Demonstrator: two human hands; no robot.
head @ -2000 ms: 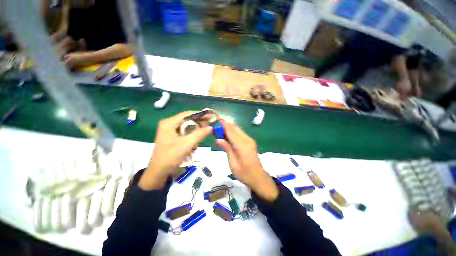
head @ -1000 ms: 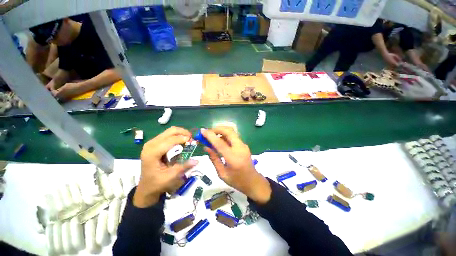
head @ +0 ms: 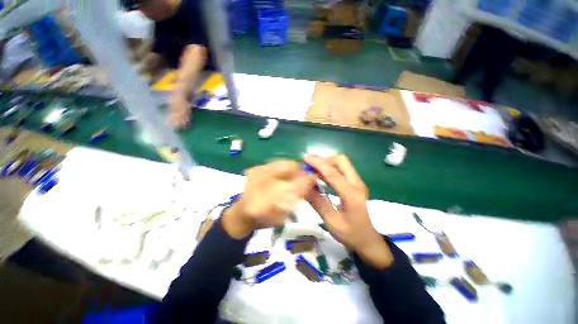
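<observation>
My left hand (head: 274,193) is blurred and closed around something at the middle of the view, fingers curled against my right hand. My right hand (head: 342,197) has its fingertips on a small blue battery pack (head: 309,169), with a bit of red beside it. Most of what the two hands hold is hidden by the fingers, and no white housing can be made out between them. Battery packs with blue cells and tan faces (head: 309,268) and small green circuit boards with wires lie on the white bench (head: 380,304) below and right of my hands.
White housings (head: 149,231) lie in blurred rows at left. The green conveyor (head: 456,183) carries white housings (head: 268,128) and a blue-and-white part (head: 236,147). A grey upright (head: 136,95) stands at left. A person's arm (head: 190,76) reaches over the belt.
The view has swung left, so the bench things appear further right. The green board and white housing seen in my left hand are now hidden. The person opposite has stretched an arm onto the belt.
</observation>
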